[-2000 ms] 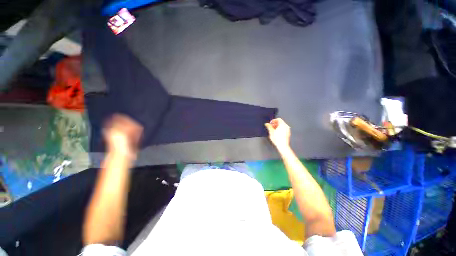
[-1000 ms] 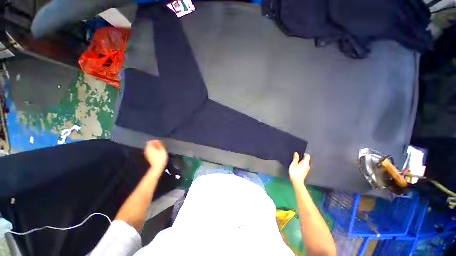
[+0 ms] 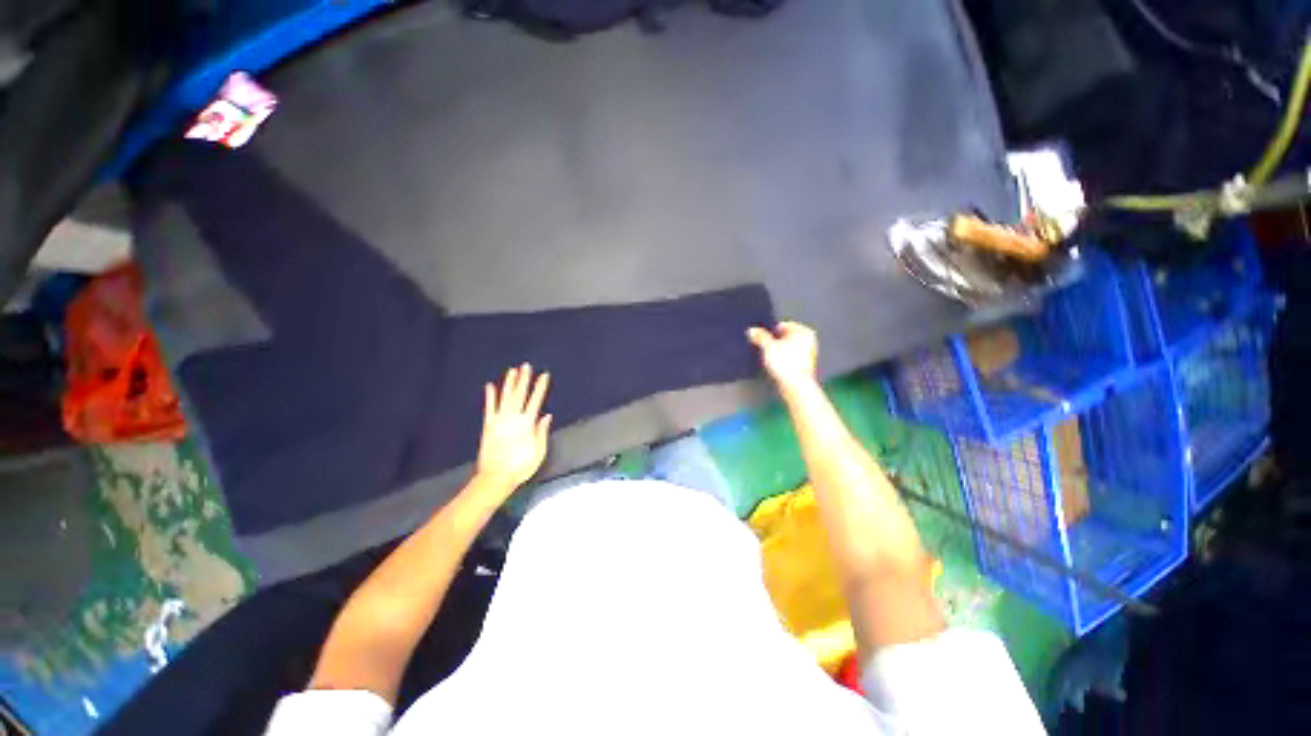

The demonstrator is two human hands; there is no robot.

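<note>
Dark navy trousers [image 3: 345, 345] lie flat on the grey padded table [image 3: 604, 173], one leg stretched right along the near edge, the other running up to the left. My left hand [image 3: 513, 429] lies with fingers spread on the near edge of the stretched leg. My right hand [image 3: 787, 352] is at the hem end of that leg, fingers bent, pinching its corner. The steam iron [image 3: 992, 245] with a tan handle rests at the table's right edge.
A printed card [image 3: 233, 111] is at the far left. A dark heap of cloth [image 3: 575, 12] lies at the far edge. Blue crates [image 3: 1064, 460] stand at right, yellow cloth [image 3: 802, 568] below. A red bag [image 3: 115, 360] is at left. A yellow hose [image 3: 1172, 204] runs right from the iron.
My left hand has moved right from the waist end onto the near edge of the stretched leg and its fingers have spread. My right hand remains at the hem. The view has turned.
</note>
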